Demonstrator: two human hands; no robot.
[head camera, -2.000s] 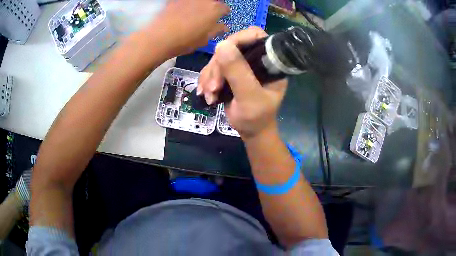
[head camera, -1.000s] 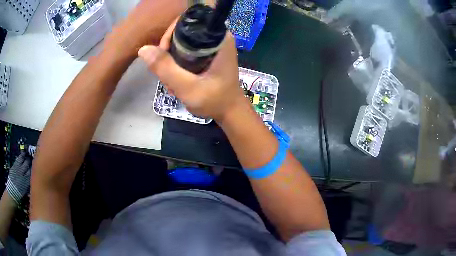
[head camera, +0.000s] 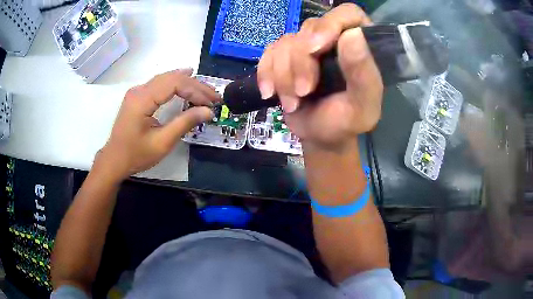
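Note:
My right hand (head camera: 327, 82) grips the thick black electric screwdriver (head camera: 380, 55), which lies slanted with its front end over the left housing. My left hand (head camera: 155, 122) is at that housing, with thumb and fingertips close together by the screwdriver's front end; whether they hold a screw is too small to tell. The left white housing (head camera: 219, 139) is partly hidden by my fingers and shows a green board with a yellow block. The right white housing (head camera: 263, 143) touches it and is partly covered by my right hand. The blue tray (head camera: 257, 26) of silvery screws lies behind them.
Stacked white housings (head camera: 96, 49) stand on the whitish board (head camera: 52, 111) at left. Two housings with boards (head camera: 425, 150) lie at right near translucent plastic. A black cord (head camera: 374, 169) crosses the bench. Perforated panels (head camera: 17, 26) stand at far left. A blue object (head camera: 225, 216) is below the bench edge.
My left hand has come from the tray area down to the left housing. The screwdriver has swung from upright over the left housing to a slant pointing left, and my right hand has moved right.

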